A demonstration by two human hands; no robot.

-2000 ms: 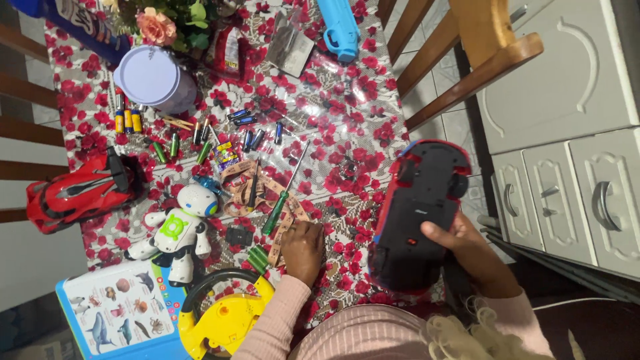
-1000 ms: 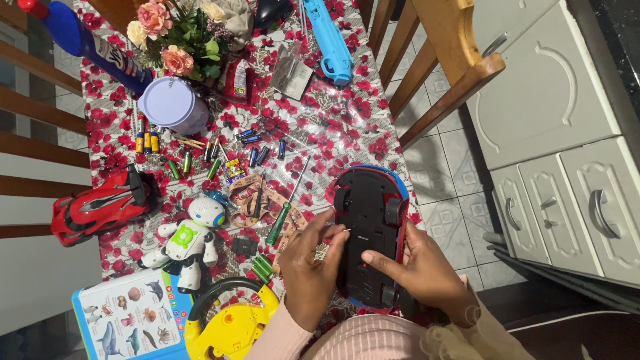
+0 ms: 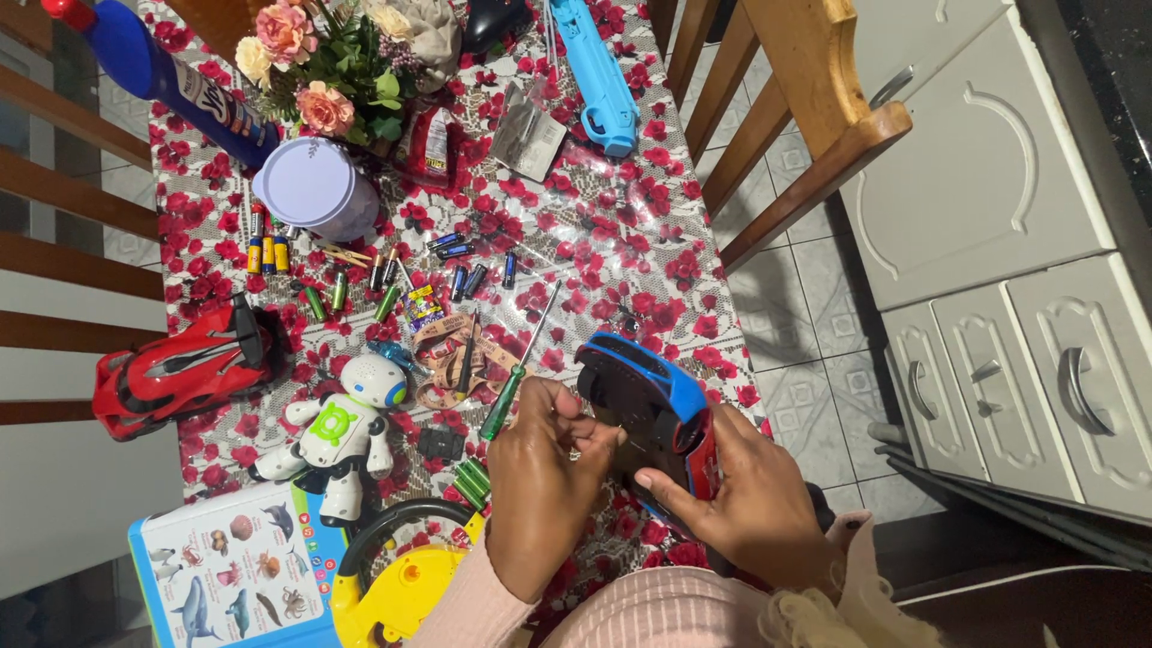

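A toy car (image 3: 643, 423) with a black underside and blue and red body is tilted in my right hand (image 3: 751, 486), whose thumb lies on the underside. My left hand (image 3: 549, 477) is at the car's left side, its fingertips bent together by the underside; whether they pinch something small cannot be told. Just left of that hand lie a green-handled screwdriver (image 3: 506, 400), a small black cover (image 3: 441, 444) and green batteries (image 3: 471, 484). Beyond them are a tape measure (image 3: 436, 369) and blue batteries (image 3: 459, 283).
Around the table's left side are a red toy car (image 3: 184, 369), a white toy robot (image 3: 346, 427), a picture board (image 3: 229, 567), a yellow toy steering wheel (image 3: 405, 585), a lidded tub (image 3: 319, 189) and a flower arrangement (image 3: 351, 81). A blue toy gun (image 3: 603, 81) lies at the far edge, near a wooden chair (image 3: 801, 171).
My left hand has come from the table to the toy car. The car has tilted in my right hand, and its blue edge now shows more.
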